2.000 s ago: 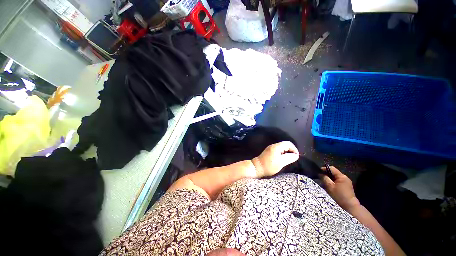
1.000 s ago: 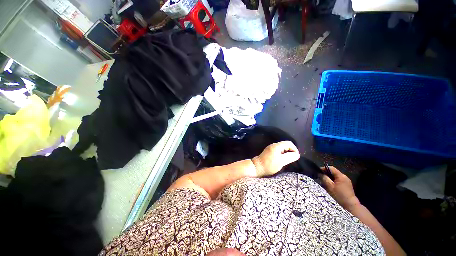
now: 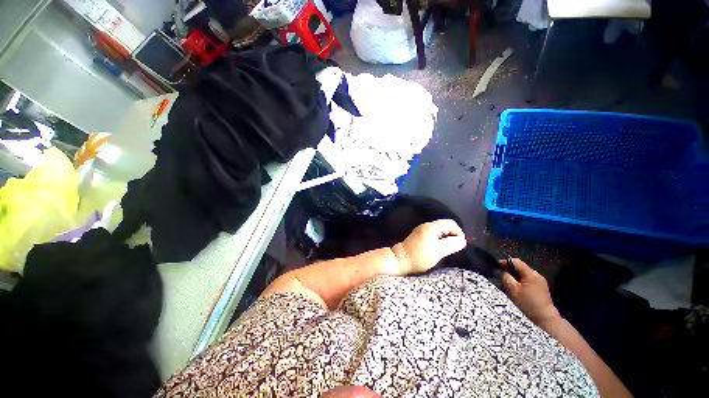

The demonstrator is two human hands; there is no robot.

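A black garment [image 3: 404, 221] lies over the lap, its cloth stretched between my two hands. My left hand [image 3: 432, 246] has its fingers curled and closed on the garment near the middle of the lap. My right hand [image 3: 529, 286] is at the garment's right end, with small dark thread snips [image 3: 511, 267] between thumb and fingers. The blades and the exact edge of cloth at the right fingertips are too dark to make out.
A pale table [image 3: 186, 307] at left bears a pile of black garments [image 3: 225, 148] and a yellow plastic bag [image 3: 39, 198]. A white cloth pile [image 3: 392, 124] lies beyond its corner. A blue plastic crate [image 3: 598, 179] stands ahead right. Red stools [image 3: 312, 33] are farther back.
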